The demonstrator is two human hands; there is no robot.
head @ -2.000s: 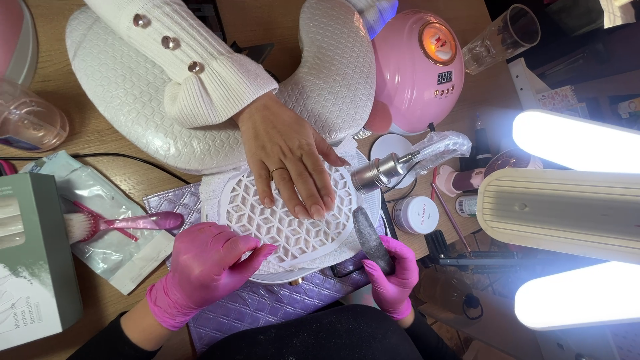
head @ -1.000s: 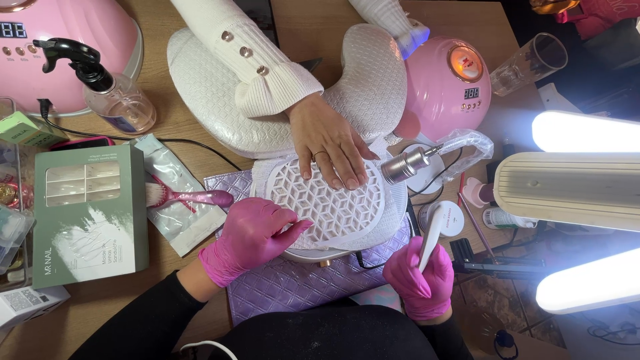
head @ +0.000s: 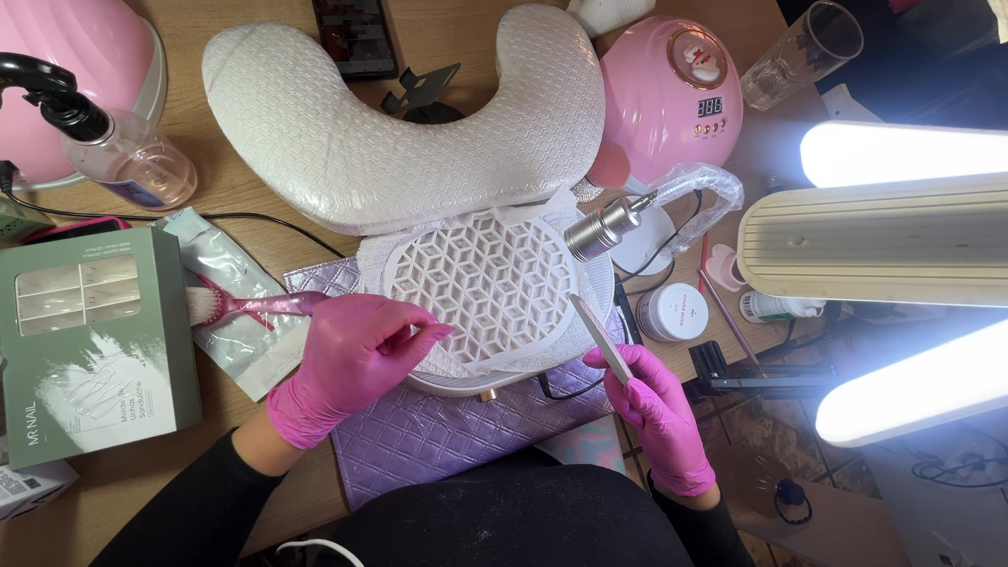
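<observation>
My left hand (head: pixel 354 362), in a pink glove, is at the lower left edge of a nail dust collector with a white geometric grille (head: pixel 484 287). Its thumb and index finger are bent together; whether anything is between them I cannot tell. In my right hand (head: pixel 654 417), also gloved in pink, a nail file (head: pixel 600 339) is pinched, its tip angled up-left over the collector's right edge. White paper lines the collector, which sits on a purple quilted mat (head: pixel 441 449). Behind it lies a white curved armrest cushion (head: pixel 409 157).
A metal lamp head (head: pixel 602 228) and white jar (head: pixel 673 312) are at the right, with a pink nail lamp (head: pixel 669 94) behind. A bright lamp (head: pixel 874 244) juts in. At left are a green box (head: pixel 94 339), pink-handled brush (head: pixel 276 304) and spray bottle (head: pixel 142 157).
The other person's hand has left the grille, and the sleeved arm is gone from the cushion. The file in my right hand has tilted toward the collector.
</observation>
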